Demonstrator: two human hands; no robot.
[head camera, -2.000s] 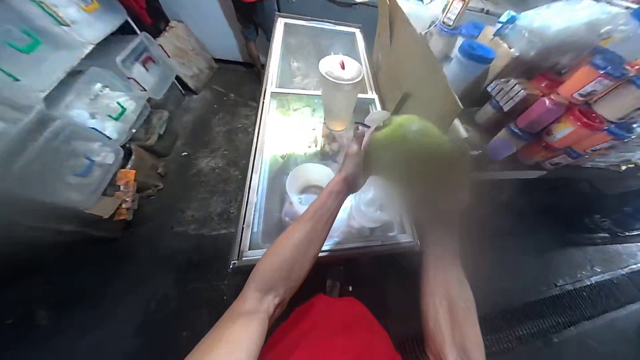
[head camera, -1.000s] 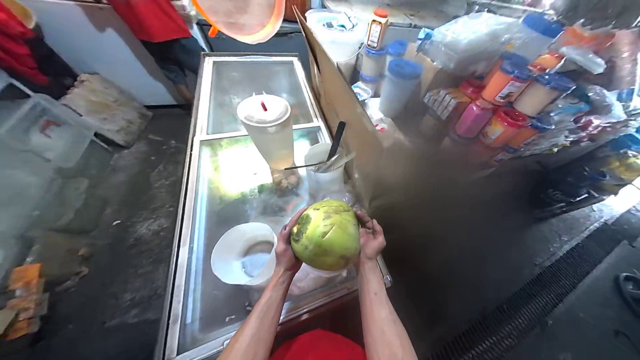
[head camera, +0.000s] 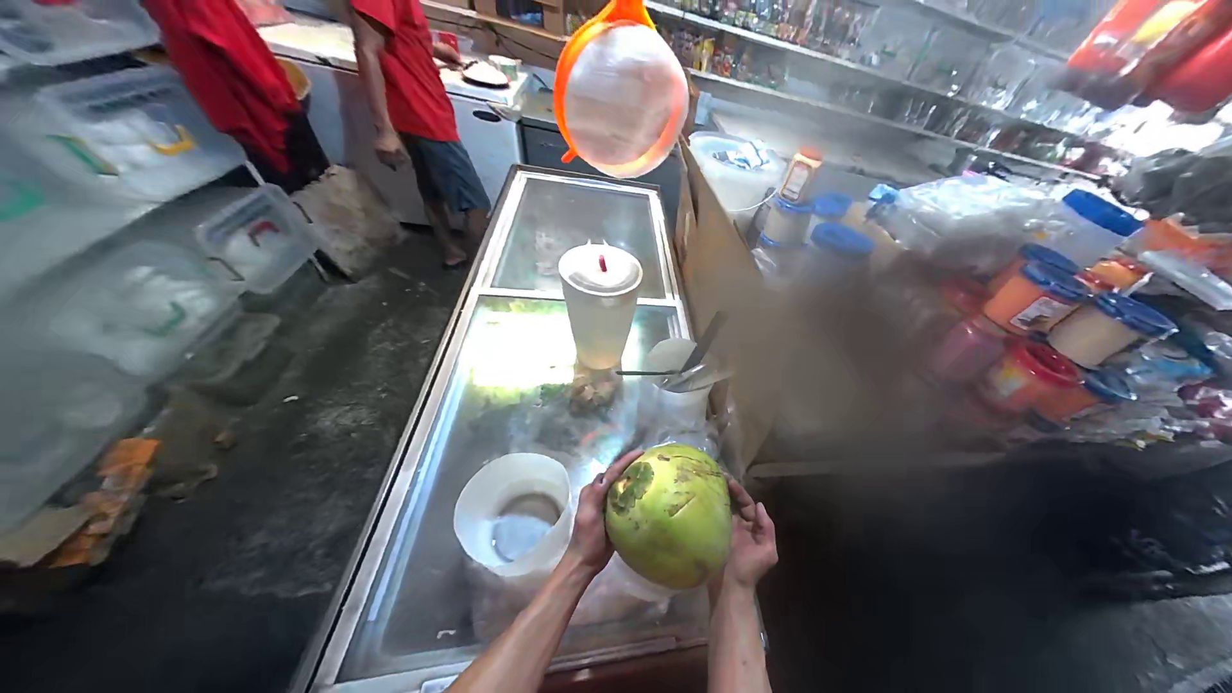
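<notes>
A green coconut (head camera: 671, 517) is held between my two hands above the near end of a glass-topped chest freezer (head camera: 399, 491). My left hand (head camera: 594, 520) presses its left side, and my right hand (head camera: 751, 539) supports its right side. Just left of my left hand, a white round container (head camera: 515, 510) stands on the glass. Beyond the coconut, a utensil with a dark handle (head camera: 705, 342) rests across a white cup (head camera: 671, 358). Farther along is a tall translucent pitcher (head camera: 600, 313) with a white lid.
An orange-rimmed strainer (head camera: 624, 96) hangs overhead. A cardboard panel (head camera: 727, 318) lines the freezer's right edge. Several lidded jars (head camera: 1035, 289) crowd the right side. Clear plastic bins (head camera: 144, 135) are stacked at left. Two people in red shirts (head camera: 409, 72) stand at the far left.
Two seconds ago the coconut was blurred and held higher over the freezer's right edge. My right hand, then blurred, now shows clearly at its right side. The view has shifted.
</notes>
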